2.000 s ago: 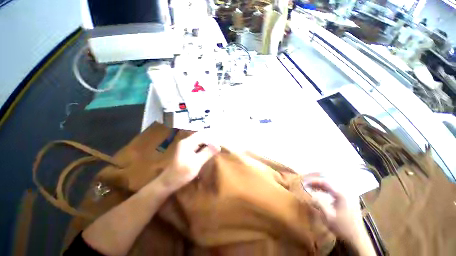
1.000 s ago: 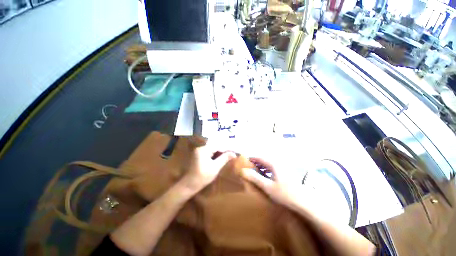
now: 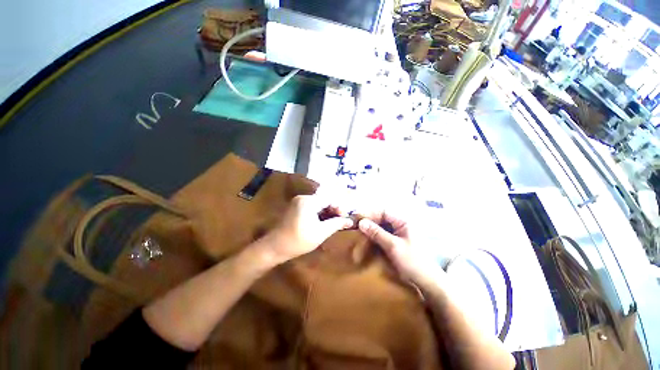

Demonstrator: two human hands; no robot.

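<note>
The brown bag body panel (image 3: 340, 289) lies over the near table edge and the lap. My left hand (image 3: 307, 225) and my right hand (image 3: 387, 235) pinch its upper edge, thumbs nearly touching, just below the sewing machine head (image 3: 376, 137). What lies between the fingertips is too small to tell. A dark label strip (image 3: 255, 184) lies on the panel left of my left hand. Tan handles (image 3: 101, 209) loop at the left, with a small shiny clear or metal item (image 3: 147, 251) beside them. Another handle (image 3: 504, 289) loops over the white table at right.
Stacked brown bags (image 3: 604, 350) with looped handles lie at far right. A small dark item (image 3: 434, 204) lies on the white table (image 3: 463, 231). A control box (image 3: 315, 50), white hose (image 3: 235, 83) and green cloth (image 3: 239, 94) are behind left. Thread cones (image 3: 420, 47) stand behind.
My right hand has come from the right side to meet my left hand at the panel's edge. A handle now shows on the table at right. The view has shifted.
</note>
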